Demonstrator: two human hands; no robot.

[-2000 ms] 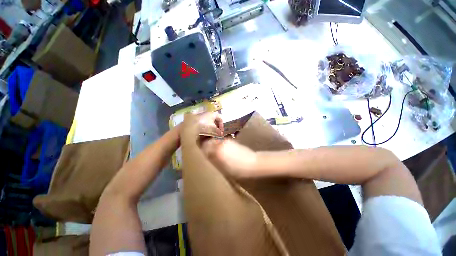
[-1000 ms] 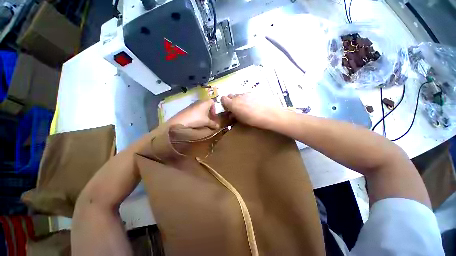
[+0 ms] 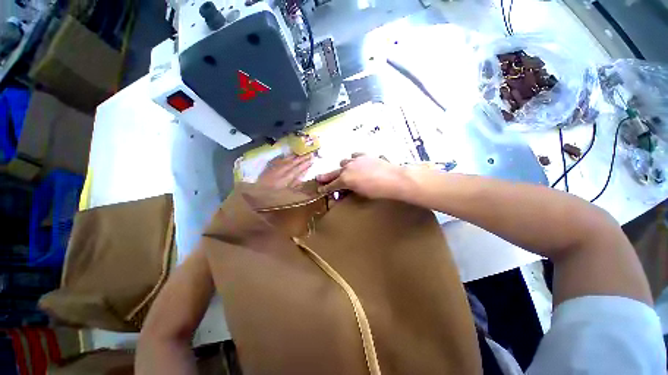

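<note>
A brown bag body point(image 3: 315, 293) with a light tan binding strip point(image 3: 351, 300) lies across the near edge of the machine table. Its top edge reaches the pale template plate point(image 3: 373, 135) below the machine head point(image 3: 245, 77). My left hand point(image 3: 287, 172) is flat with fingers apart at the far side of the bag edge, just below the yellow clamp piece point(image 3: 299, 143); the bag hides part of it. My right hand point(image 3: 366, 176) grips the bag's top edge with its fingertips, right of my left hand. A small shiny spot shows on the edge beside it.
A folded brown bag body point(image 3: 117, 256) lies at the left. A clear plastic bag of brown tabs point(image 3: 524, 80) and a hardware bag point(image 3: 644, 132) lie at the right, with black cables near them. A thin dark tool point(image 3: 416, 82) lies right of the machine head.
The bag has opened out flatter and its top edge sits at the plate. My left hand has gone from pinching at the edge to lying spread behind it. The view has shifted.
</note>
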